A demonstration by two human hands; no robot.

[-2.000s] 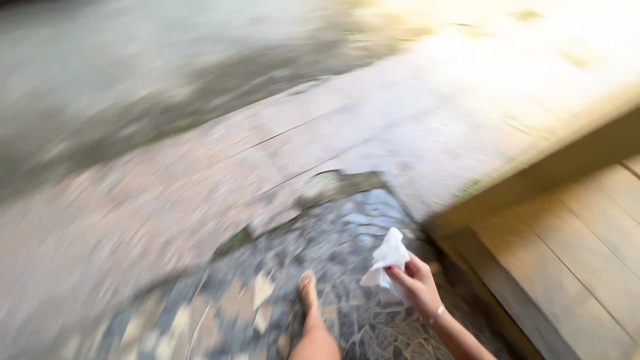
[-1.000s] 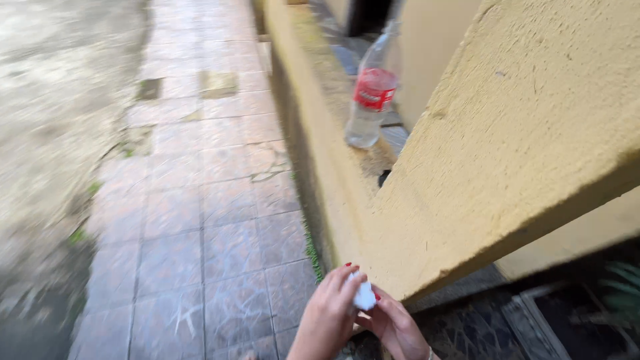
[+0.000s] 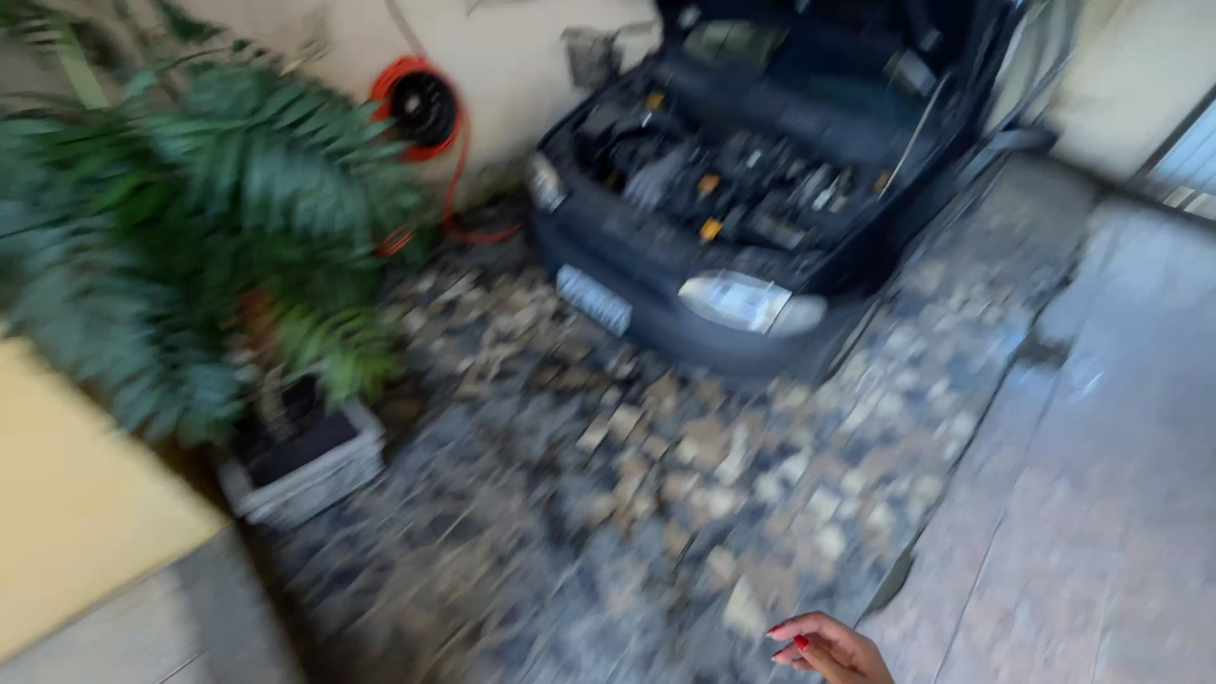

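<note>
One hand shows, apparently my right hand [image 3: 828, 648], at the bottom edge right of centre, with red nails. Its fingers are bent and close together; nothing can be seen in them, though the palm is hidden. My left hand is out of view. Ahead stands a dark car [image 3: 703, 209] with its hood raised on a prop rod [image 3: 917, 138] and its engine bay [image 3: 722, 180] exposed. The white cloth or paper seen before does not show.
A leafy plant [image 3: 275, 171] grows in a rectangular planter [image 3: 323, 475] at the left, beside a yellow wall [image 3: 76, 494]. An orange hose [image 3: 456, 180] hangs from a reel [image 3: 423, 106] on the far wall. Stone mosaic paving [image 3: 703, 456] meets a tiled path [image 3: 1054, 532] on the right.
The view has swung from the path, ledge and bottle to the car. A second ago both hands were together around a small white thing; now only one hand shows, without it.
</note>
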